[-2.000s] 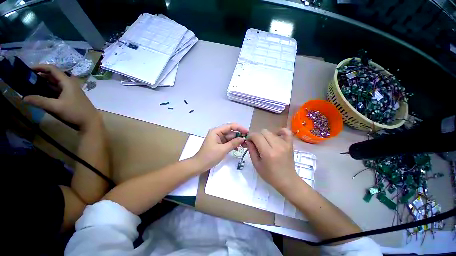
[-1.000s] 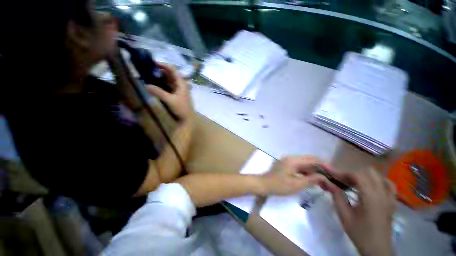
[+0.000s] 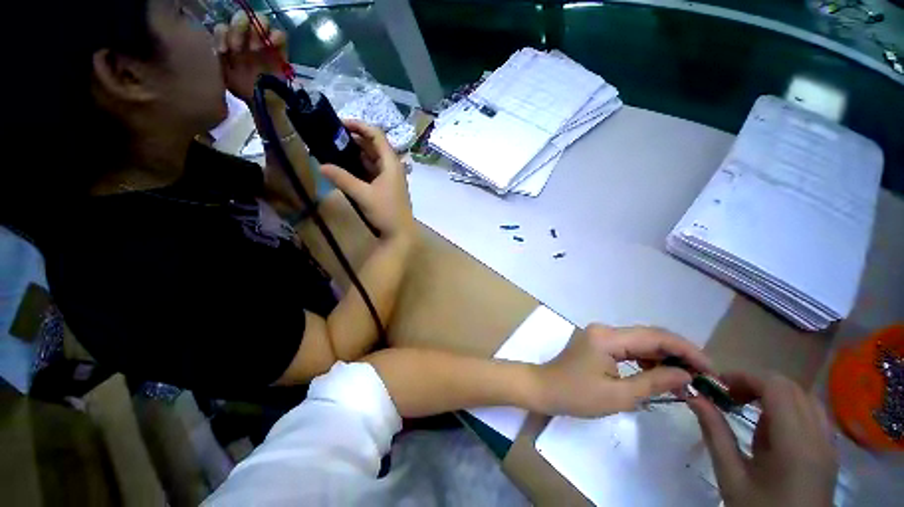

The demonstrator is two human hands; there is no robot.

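Observation:
My left hand [image 3: 620,371] and my right hand [image 3: 778,441] meet at the lower right, their fingertips pinching a small green circuit board [image 3: 712,389] between them. Thin wires trail from the board near the fingers. The hands are over a white plastic panel [image 3: 605,460] that lies at the bottom of the picture, partly hidden by them and cut off by the edge. My right hand is cut off by the bottom edge.
A neat panel stack [image 3: 783,208] stands beyond my hands. A looser stack [image 3: 520,119] is at the back. An orange bowl [image 3: 860,396] of screws is at the right edge. Small dark pieces [image 3: 553,234] lie on the bench. A neighbour in black holds an electric screwdriver [image 3: 329,131] at left.
The view has swung left, so the neighbour now fills the left side and the basket has left the picture. My hands still hold the green board together. The neighbour's other hand now shows raised.

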